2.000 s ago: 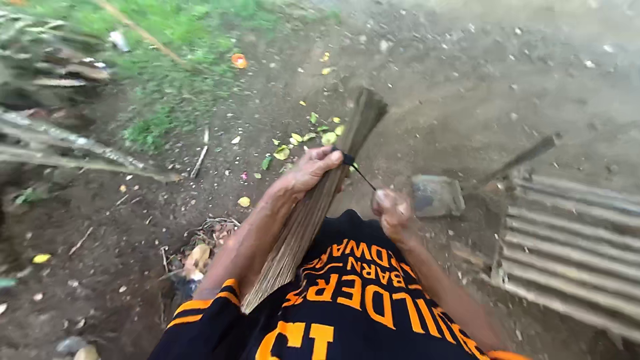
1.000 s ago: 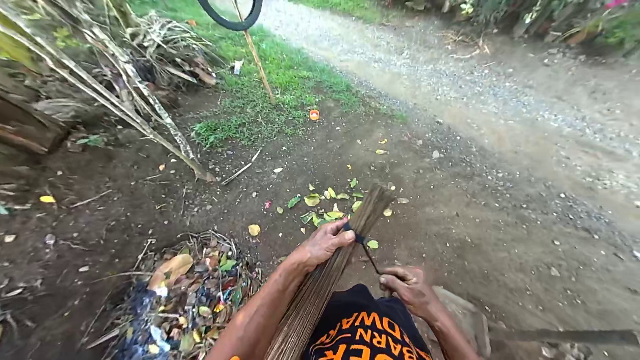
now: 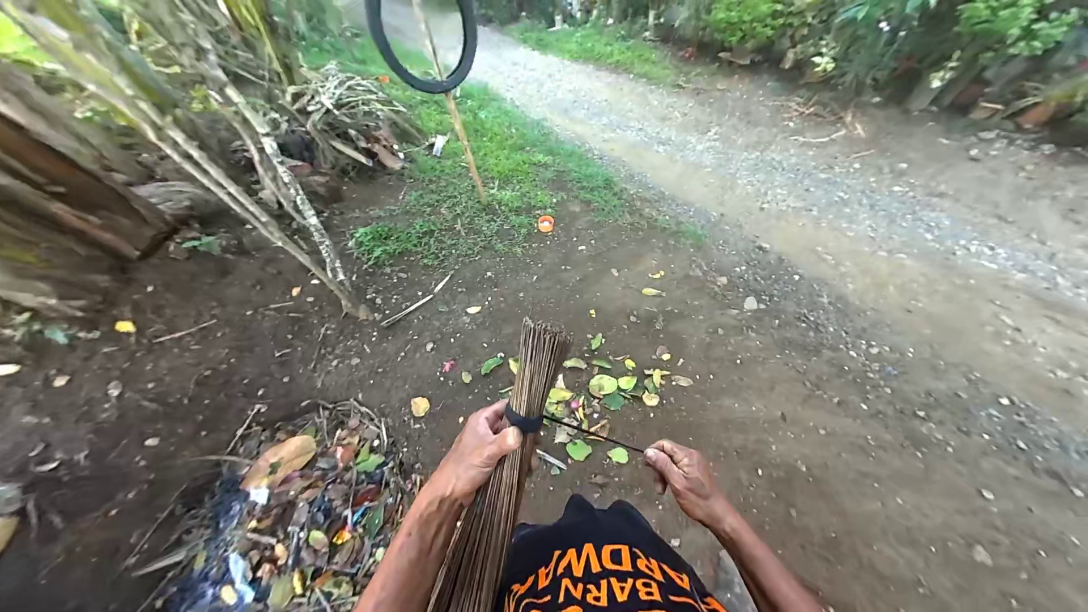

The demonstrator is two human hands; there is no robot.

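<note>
A broom of thin brown sticks runs up from the bottom edge, its blunt, bound end pointing away from me. My left hand grips it just below a black band wrapped around the bundle, thumb on the near side. From the band a thin black cord stretches to the right. My right hand pinches the cord's far end between thumb and fingers, and the cord looks taut. The fingers of my left hand behind the sticks are mostly hidden.
Fallen leaves lie on the dirt beyond the broom. A heap of leaves and litter is at lower left. Slender trunks rise at left. A black tire-like ring is by a thin wooden pole. A gravel path crosses behind.
The view has swung up toward the path. The broom has turned more upright in my left hand. My right hand still holds the cord out to the right.
</note>
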